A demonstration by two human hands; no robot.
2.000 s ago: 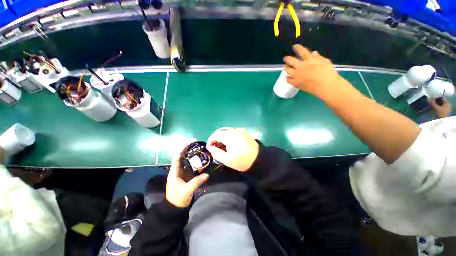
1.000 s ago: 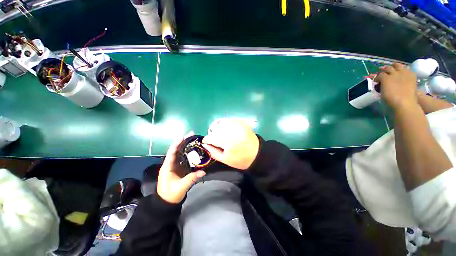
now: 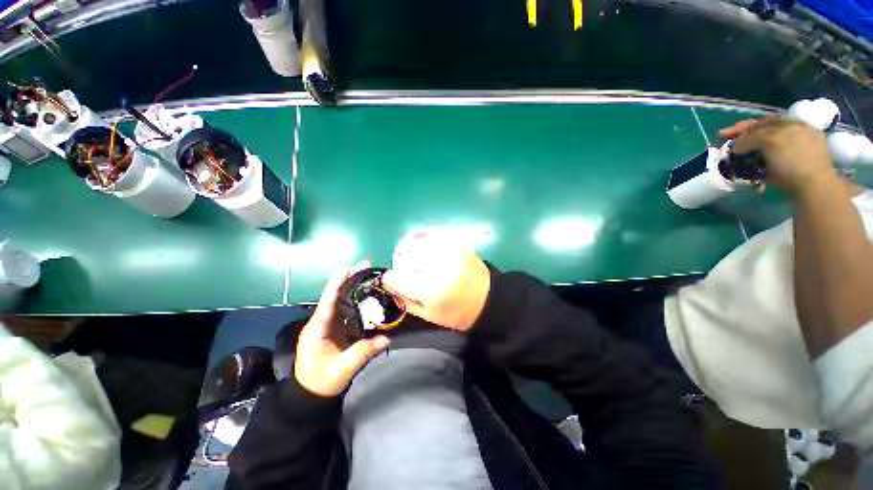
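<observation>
A black round head with its open side facing up shows a white patch and thin red and yellow wires inside. My left hand holds it from the left, fingers behind it and thumb along its lower edge. My right hand is at its upper right side, fingertips at the wires on the rim. What the right fingertips pinch is too small to tell. The head is near my lap, just in front of the green bench's near edge.
On the green bench, part-built white units with wired black heads stand at left. A white housing is at far left. At right, another person's hand is on a white unit. A metal rail runs behind.
The neighbour's hand has moved from the middle back to the unit at right. The view has shifted, so the yellow handles sit higher. My hands stay around the black head with small finger movements.
</observation>
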